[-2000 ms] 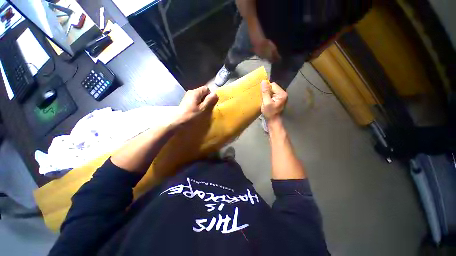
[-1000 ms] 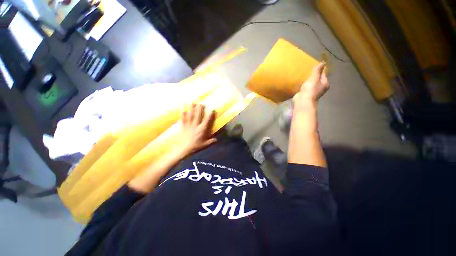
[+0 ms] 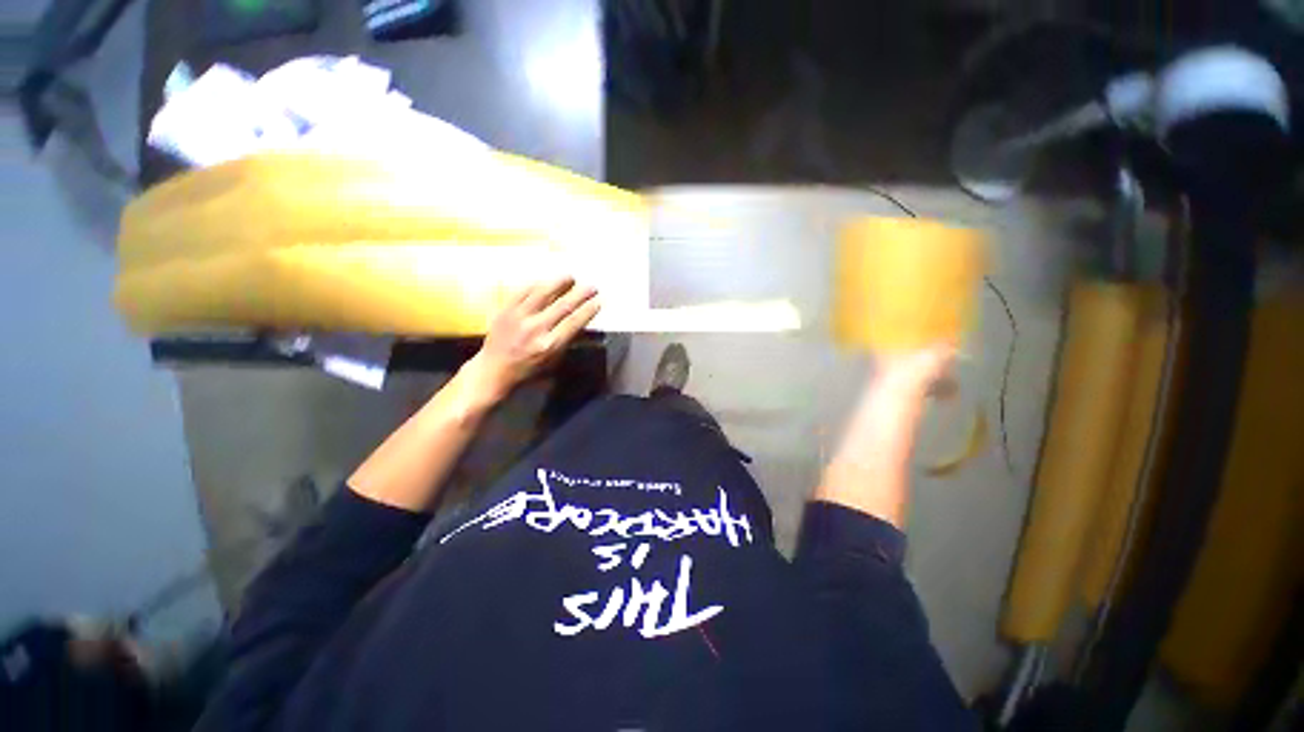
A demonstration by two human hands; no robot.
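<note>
A large yellow sheet (image 3: pixel 329 258), folded in lengthwise layers, lies across the desk edge at the left, its right end overexposed. My left hand (image 3: pixel 541 332) rests flat on its front edge, fingers spread, not gripping. My right hand (image 3: pixel 915 375) holds a small, roughly square yellow offcut (image 3: pixel 910 283) up in the air over the floor. The offcut and my right hand are blurred, and the fingertips are partly hidden. A pale narrow strip (image 3: pixel 722 315) sticks out from the sheet's right end.
Crumpled white paper (image 3: pixel 308 112) lies behind the sheet on the dark desk (image 3: pixel 536 86). A yellow media roll (image 3: pixel 1070 458) sits on the black machine at right. A round white-headed object (image 3: pixel 1223 89) stands at the upper right. A thin cable (image 3: pixel 1010 336) and a curved yellow scrap (image 3: pixel 961 446) lie on the floor.
The offcut was part of the sheet two seconds ago and is now separate in my right hand. My left hand has gone from gripping to resting flat. The view has turned; the other person is gone.
</note>
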